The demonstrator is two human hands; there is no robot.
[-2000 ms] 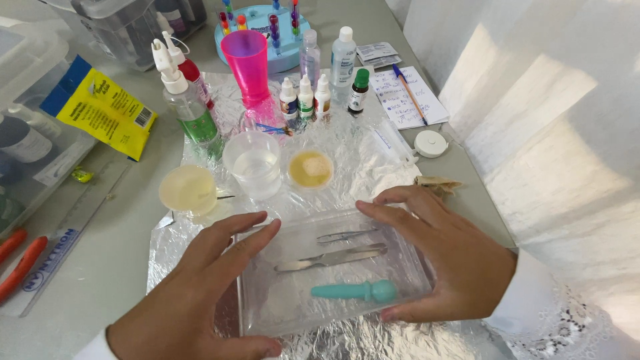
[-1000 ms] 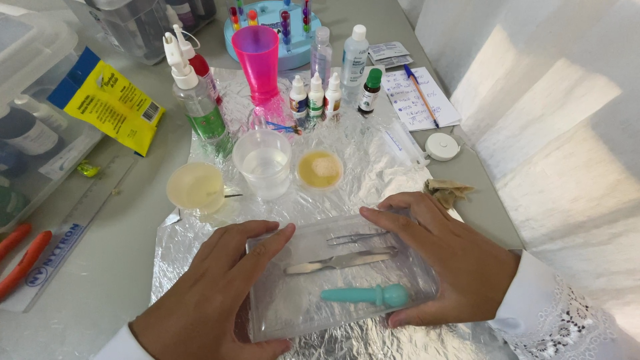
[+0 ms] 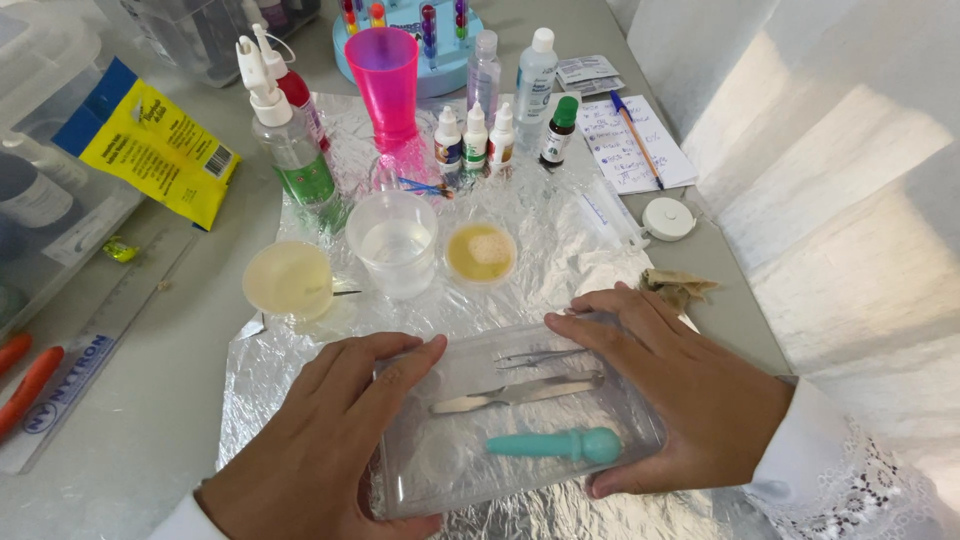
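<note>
My left hand and my right hand grip opposite ends of a clear plastic box above the aluminium foil. Metal tweezers, a metal spatula-like tool and a turquoise pestle-like tool show in or through the box; whether it has a lid I cannot tell. Beyond it stand a cup of pale yellowish liquid, a plastic cup of clear liquid and a small dish of yellow liquid with a pale lump.
Behind are a pink cup, several dropper bottles, a pump bottle and a blue rack. A pen lies on handwritten paper, near a syringe and a round white object. At left are a yellow packet, ruler and orange handles.
</note>
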